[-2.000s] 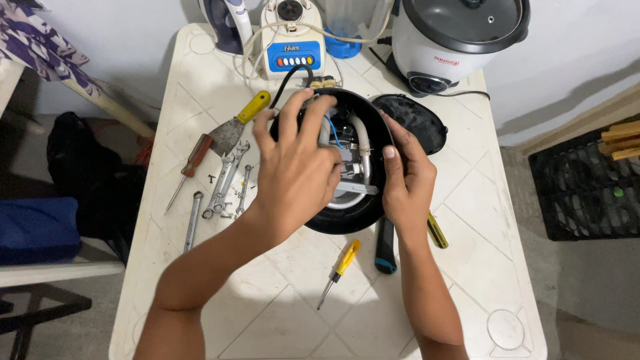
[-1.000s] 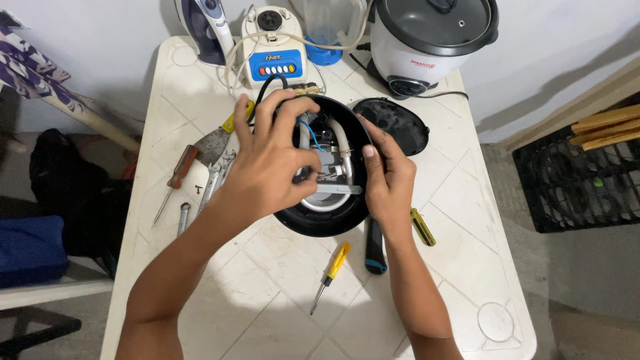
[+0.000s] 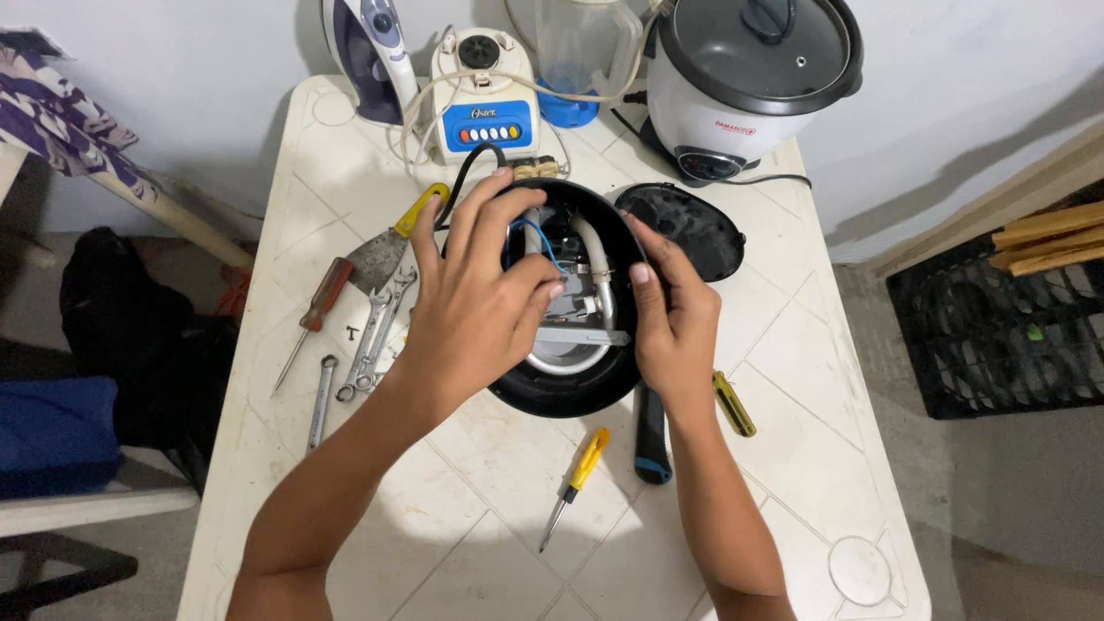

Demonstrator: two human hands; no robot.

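Note:
A round black appliance housing [image 3: 561, 405] lies open on the table, showing a curved metal tube [image 3: 604, 302], a flat metal bar [image 3: 586, 335] and a blue wire [image 3: 543, 237]. My left hand [image 3: 483, 293] reaches over its left side, thumb and index finger pinched together near the blue wire's end; a small dark piece shows at the fingertips. My right hand [image 3: 677, 319] grips the right wall of the housing, thumb on the rim. Behind that hand lies a black oval cover [image 3: 686, 228]. A yellow-handled screwdriver [image 3: 589, 461] rests on the table below the housing.
Left of the housing lie a putty knife [image 3: 379, 254], a red-handled screwdriver [image 3: 328, 297] and several wrenches [image 3: 371, 341]. A black-handled tool [image 3: 652, 440] and a yellow tool [image 3: 733, 404] are at the right. An iron [image 3: 375, 60], a blender base [image 3: 483, 103] and a rice cooker [image 3: 733, 95] stand behind.
The left hand's thumb and index finger have come together by the blue wire, where they were more spread one second ago. The right hand stays on the housing. The view has shifted slightly.

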